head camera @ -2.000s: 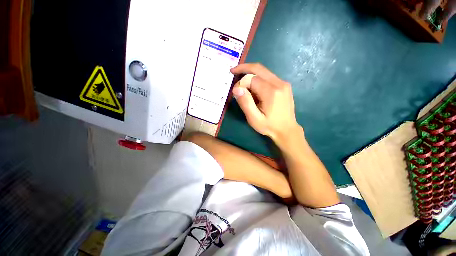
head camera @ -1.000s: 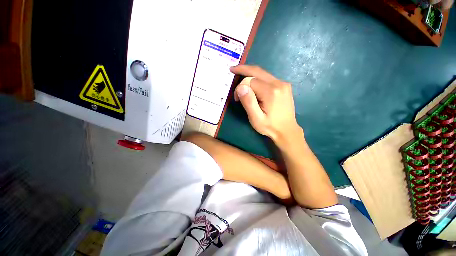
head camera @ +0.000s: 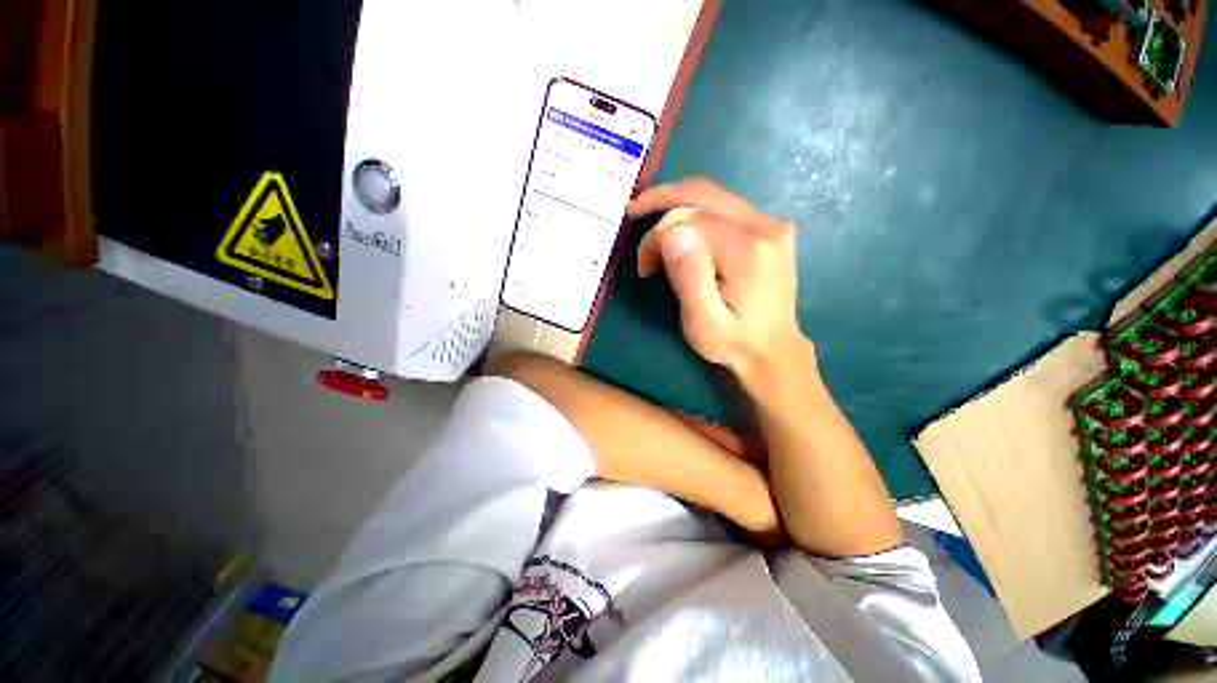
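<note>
A smartphone (head camera: 577,207) with a bright white screen and a blue bar near its top lies face up on the pale ledge beside the white machine. My right hand (head camera: 721,274) is bare and empty over the mat, just right of the phone. Its index finger points at the phone's right edge, with the thumb apart and the other fingers curled. My left forearm crosses from the left and passes under my right forearm; my left hand is hidden.
The white machine (head camera: 447,160) with a red knob (head camera: 354,384) stands left. The green mat (head camera: 854,240) has a reddish-brown edge. An orange-brown fixture (head camera: 1068,47) lies upper right. Cardboard (head camera: 1014,480) and rows of green boards with red parts (head camera: 1154,434) are at right.
My right hand has drawn slightly right, away from the phone, with its fingertip off the screen. The screen's content has changed. The fingers at the upper-right fixture have left the picture.
</note>
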